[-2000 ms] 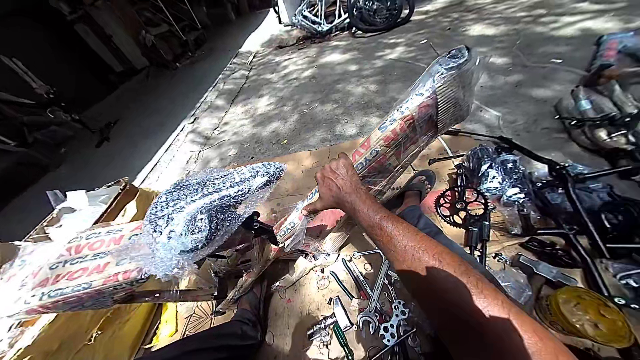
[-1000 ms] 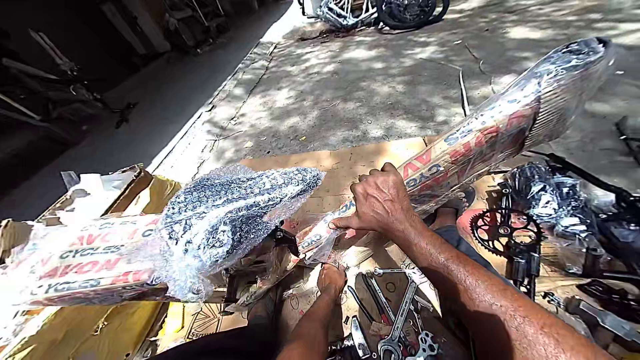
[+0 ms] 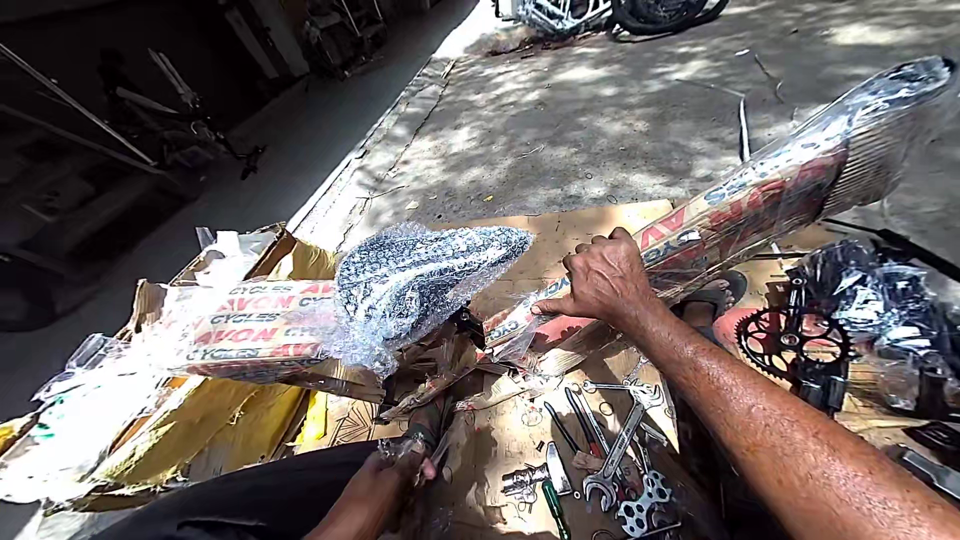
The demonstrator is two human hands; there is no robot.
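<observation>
My right hand (image 3: 604, 281) grips a long bicycle frame tube in printed cardboard and clear plastic wrap (image 3: 735, 206), which slants up to the right. A bubble-wrapped bicycle saddle (image 3: 420, 281) rises from the middle of the wrapped frame. Another cardboard-wrapped part (image 3: 255, 326) extends left from behind the saddle. Low at the centre, my left hand (image 3: 401, 465) is closed around a bunch of clear plastic film (image 3: 405, 448), beside a foot. The frame's lower middle shows torn cardboard.
Spanners (image 3: 622, 450), a hammer (image 3: 557, 469), a green-handled screwdriver (image 3: 555, 510) and a multi-hole bicycle spanner (image 3: 643, 504) lie on flattened cardboard (image 3: 495, 457). At right are a chainring with crank (image 3: 793, 341) and plastic-wrapped parts (image 3: 885, 307). Yellow-lined cardboard (image 3: 217, 420) lies at left.
My left hand has come into view at the bottom, and now holds plastic film. My right hand keeps its grip on the wrapped tube.
</observation>
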